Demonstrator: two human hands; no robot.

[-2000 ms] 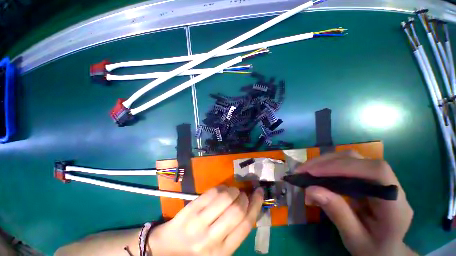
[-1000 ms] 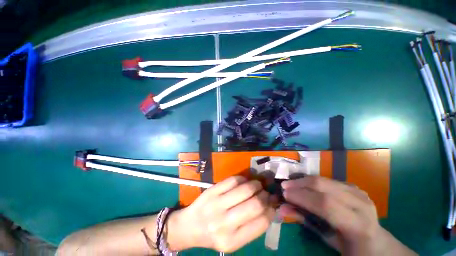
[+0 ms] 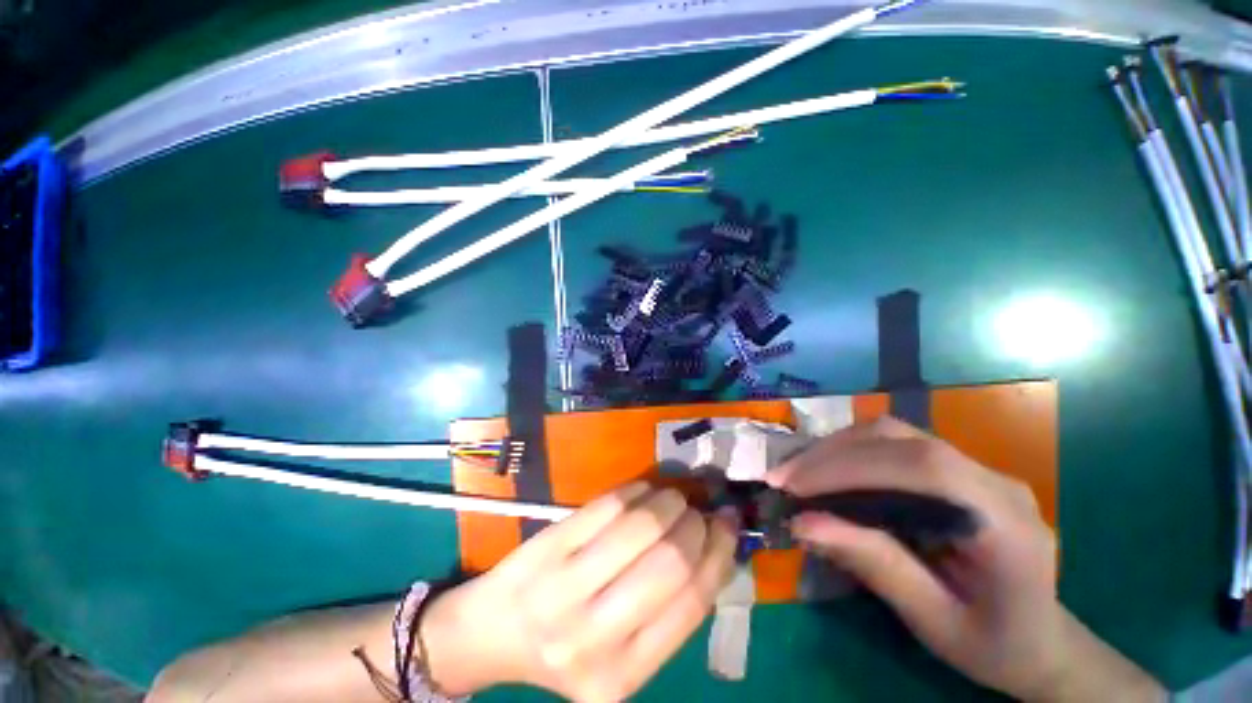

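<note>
A white two-legged cable [image 3: 357, 492] runs from its red-black plug [image 3: 181, 449] at the left to the orange board [image 3: 604, 453]. Its upper leg ends in coloured wires and a small black connector [image 3: 512, 455]. My left hand [image 3: 590, 591] is closed around the lower leg's end, at the small fixture [image 3: 758, 515] on the board; the fingers hide most of the wire end. My right hand [image 3: 934, 536] holds a thick black pen-like tool [image 3: 899, 514], its tip hidden by the fingers at the fixture. A bit of blue wire shows between the hands.
A pile of black connector parts [image 3: 687, 309] lies behind the board. Two white cables with red-black plugs [image 3: 361, 290] lie crossed behind it. More white cables [image 3: 1195, 247] lie at the right. A blue bin [image 3: 44, 261] stands at the far left. Black tape strips [image 3: 899, 343] cross the board.
Over the last second the black tool has swung up from pointing towards the near edge to lying nearly level. The view has shifted slightly. My left hand stays at the fixture.
</note>
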